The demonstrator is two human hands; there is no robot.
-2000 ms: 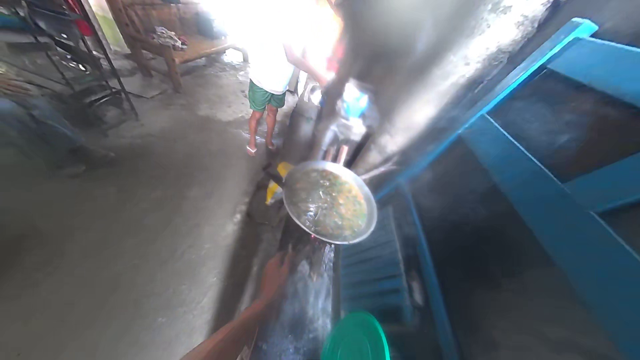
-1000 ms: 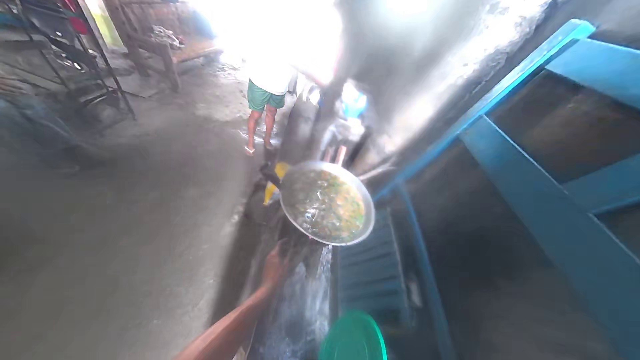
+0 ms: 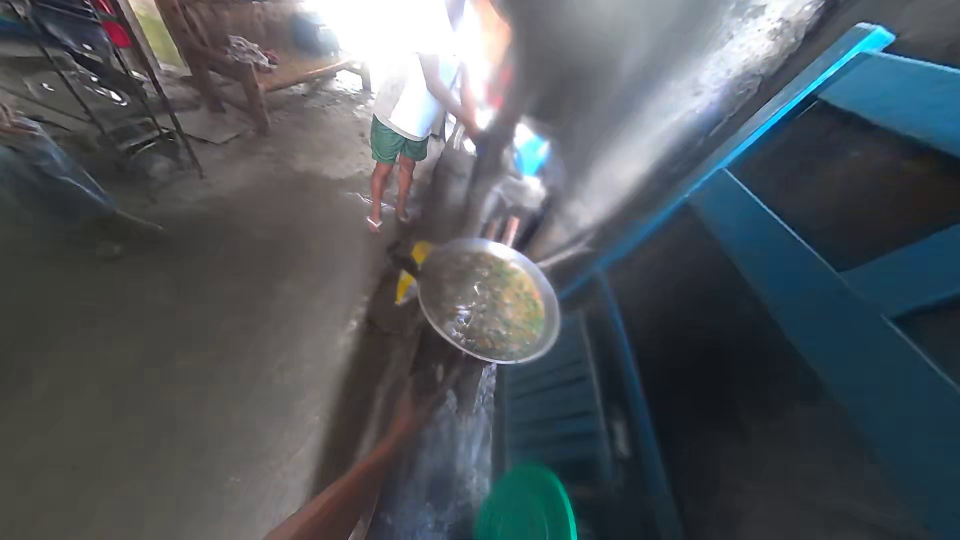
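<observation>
A wide, round metal pan (image 3: 491,304) holds a brothy mix with green and orange bits. Below its near rim is a blurred hand (image 3: 412,405) on a forearm that enters from the bottom; it looks like my left hand, but the side is not certain. Its fingers are too smeared to make out, and whether it grips anything cannot be told. My other hand is outside the view. A yellow piece (image 3: 407,274) lies by the pan's dark left handle. Nearer the bottom edge is a green plastic basin or lid (image 3: 527,510).
A person in green shorts (image 3: 397,142) stands beyond the pan. Blue wooden framework (image 3: 795,277) fills the right side. A wooden bench (image 3: 300,73) stands at the upper left, near a dark metal frame (image 3: 161,97). Concrete floor (image 3: 210,337) lies left of the pan.
The person in green shorts has shifted an arm slightly. The blurred hand stays below the pan, its fingers less distinct than two seconds ago.
</observation>
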